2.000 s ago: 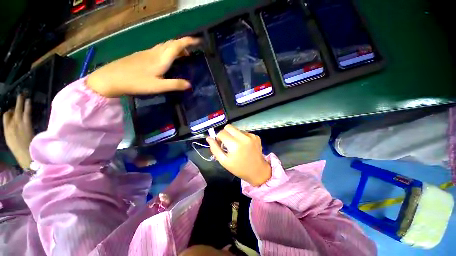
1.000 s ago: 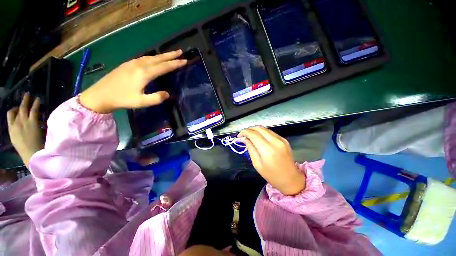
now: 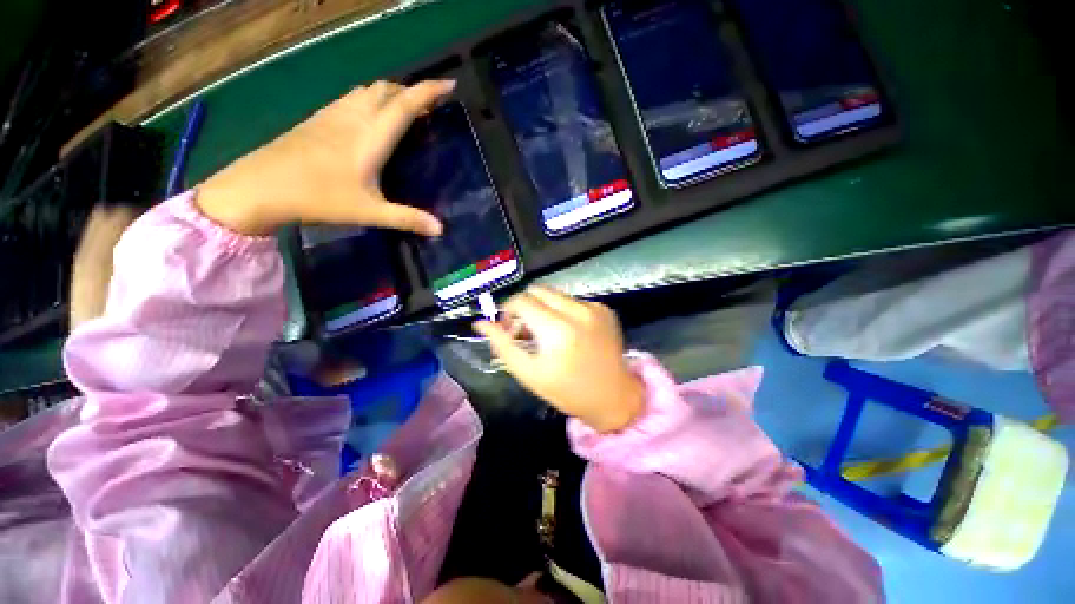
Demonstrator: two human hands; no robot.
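Observation:
A black phone tray [image 3: 696, 191] holds several smartphones side by side on the green mat. My left hand [image 3: 336, 165] is spread over the second smartphone from the left [image 3: 454, 201], thumb and fingertips near its sides; whether they touch it is unclear. That phone shows a green and a red button. My right hand [image 3: 566, 354] is slightly blurred at its lower edge, fingers closed at the white earphone plug [image 3: 487, 306]. The white cord [image 3: 462, 339] shows left of the fingers. The leftmost smartphone [image 3: 351, 277] is partly under my left hand.
A blue pen [image 3: 185, 148] lies at the left. Another black tray [image 3: 112, 177] stands farther left, with another person's blurred hand [image 3: 94, 262] by it. A wooden board [image 3: 236, 50] is at the back. A blue-framed stool [image 3: 855, 437] and another person's sleeve [image 3: 1055, 319] are at the right.
My right hand has moved left and up from the cord to the plug. My left hand's fingers have spread wider. The second phone's button area now shows green. The other person's hand has moved right.

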